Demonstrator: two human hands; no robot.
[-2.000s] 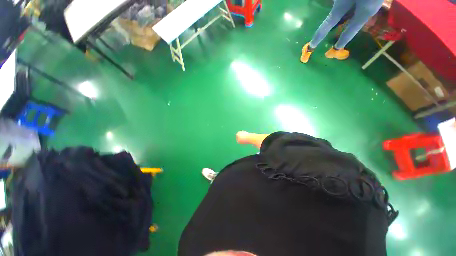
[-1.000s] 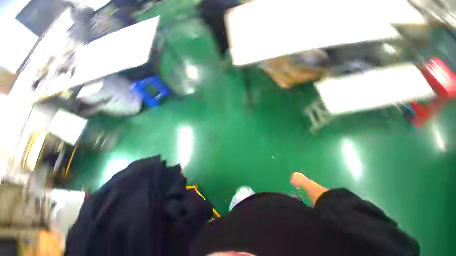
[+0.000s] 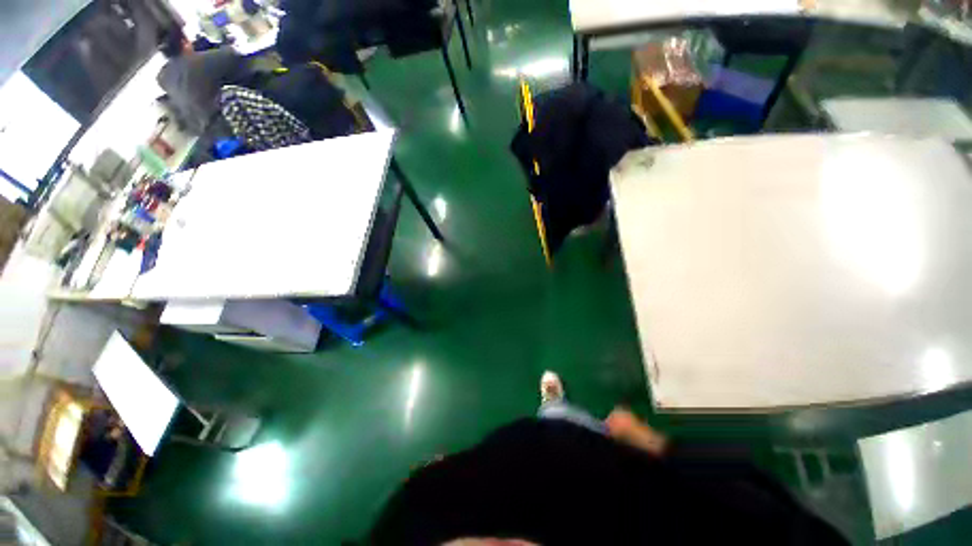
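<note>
My right hand (image 3: 636,432) shows small and blurred at the lower middle, beside the near left corner of a large white worktable (image 3: 789,277). I cannot make out its fingers or whether it holds anything. My left hand is not in view. Dark limp garment pieces (image 3: 576,149) hang over a yellow-framed stand (image 3: 538,203) ahead, just left of the far end of that table. My black clothing covers the bottom middle, with one shoe tip showing above it.
Another white table (image 3: 277,224) stands at left, with a blue stool (image 3: 357,320) under its edge. A person in a dark top (image 3: 203,91) is behind it. A small white table (image 3: 136,392) is at lower left. A white bench (image 3: 922,469) is at lower right. Green floor runs between the tables.
The view has swung left and moved forward. The dark cloth heap at my left has left the picture. The large white table and the stand with dark cloth now show nearer ahead.
</note>
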